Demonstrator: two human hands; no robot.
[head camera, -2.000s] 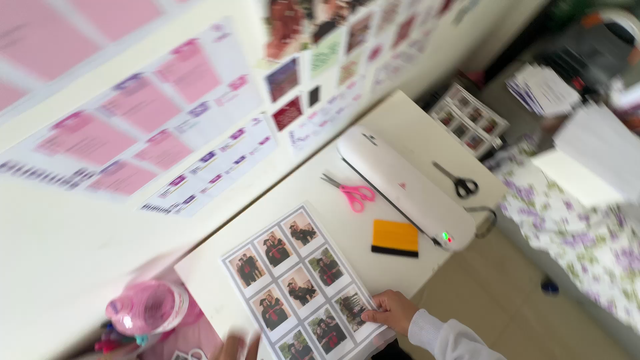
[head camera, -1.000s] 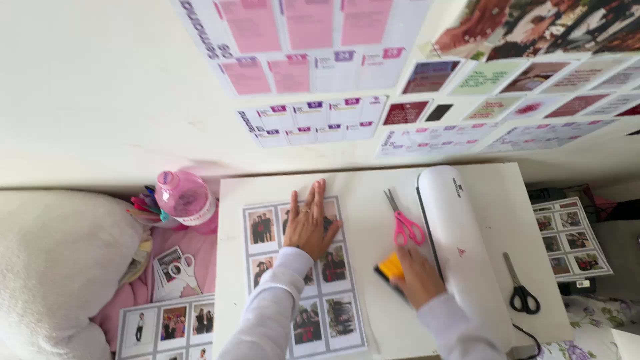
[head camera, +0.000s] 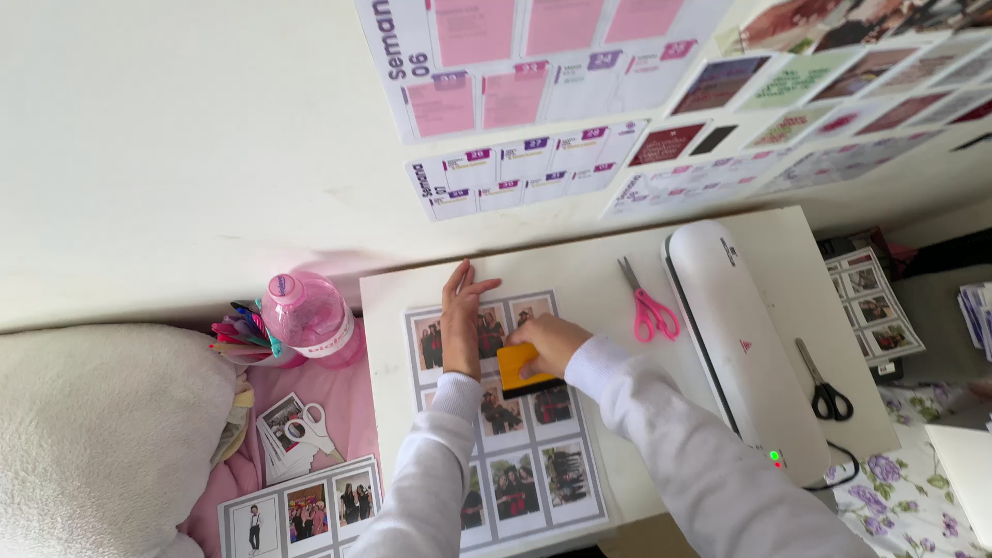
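Observation:
A sheet of printed photos (head camera: 515, 433) in a grey-bordered grid lies on the white tabletop. My left hand (head camera: 463, 325) rests flat on its upper part, fingers spread, holding nothing. In my right hand (head camera: 547, 345) is a yellow squeegee card (head camera: 518, 364), its black edge against the sheet's middle. To the right lie pink-handled scissors (head camera: 651, 310), blades apart a little. Beyond them stands a white laminator (head camera: 744, 341) with a green light lit. Black-handled scissors (head camera: 829, 399) lie to the laminator's right.
At left stand a pink bottle (head camera: 310, 318) and a cup of pens (head camera: 248, 349). Below them are white scissors (head camera: 311, 428) on small photo prints (head camera: 283, 457) and another photo sheet (head camera: 275, 496). A white plush cushion (head camera: 101, 434) fills the far left. Printed calendars (head camera: 527, 170) hang on the wall.
My right hand, which was at the sheet's lower edge two seconds ago, has taken the yellow card from the tabletop and brought it left onto the sheet. My left hand has come onto the sheet.

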